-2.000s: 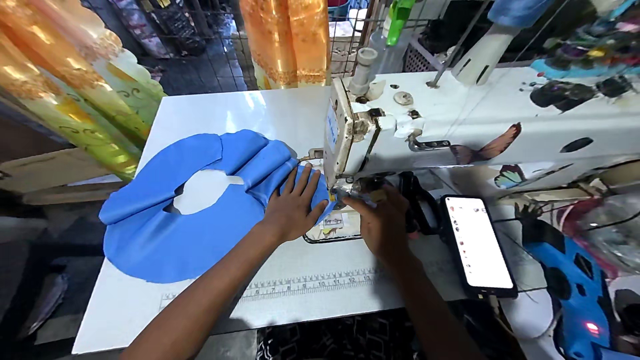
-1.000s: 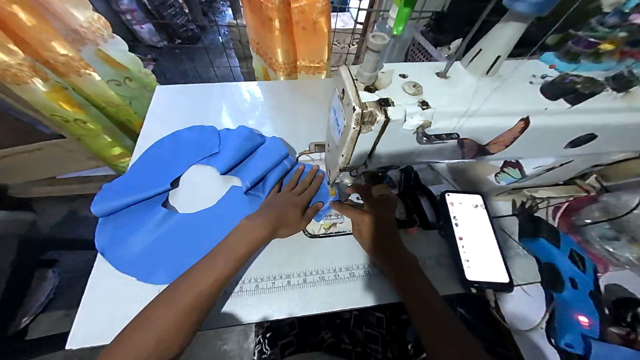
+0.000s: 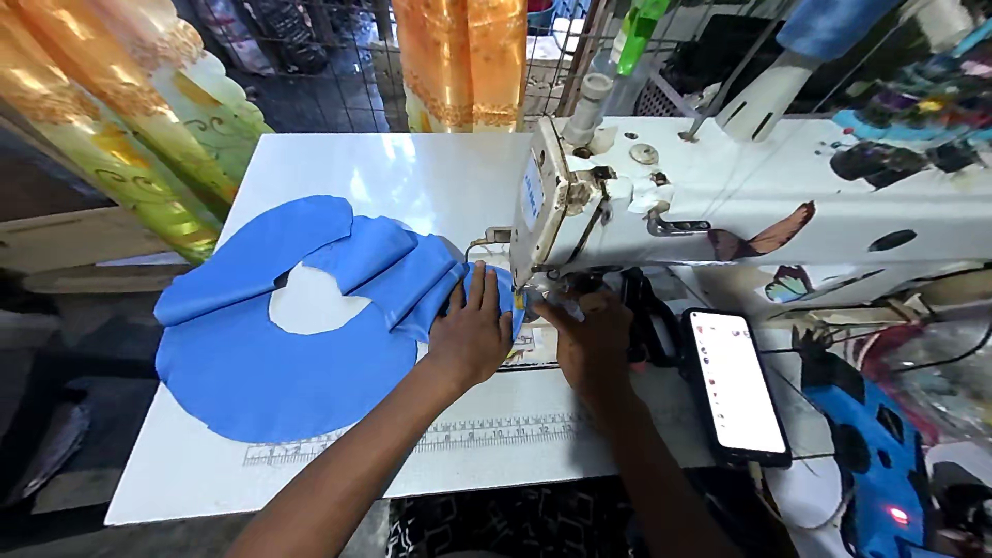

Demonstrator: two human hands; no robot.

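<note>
A blue ring-shaped piece of fabric (image 3: 287, 380) lies on the white sewing table (image 3: 434, 480), folded over in pleats at its upper and right parts. Its right end reaches under the needle area of a white industrial sewing machine (image 3: 604, 201). My left hand (image 3: 473, 333) rests flat on that end, fingers a little apart, pressing it down just left of the presser foot. Close against the presser foot on the right is my right hand (image 3: 589, 333), fingers bent at the fabric's edge; whether they pinch it is hidden.
A phone with a lit screen (image 3: 736, 380) lies right of my right hand, beside a black strap-like object (image 3: 651, 318). A blue device with a red light (image 3: 876, 449) is at the far right. Orange and green curtains (image 3: 155, 116) hang at the left. A printed ruler scale (image 3: 496, 434) runs along the tabletop.
Both hands stay beside the presser foot. The fabric's outline is nearly the same, its pleated part slightly nearer the machine. The view has shifted slightly.
</note>
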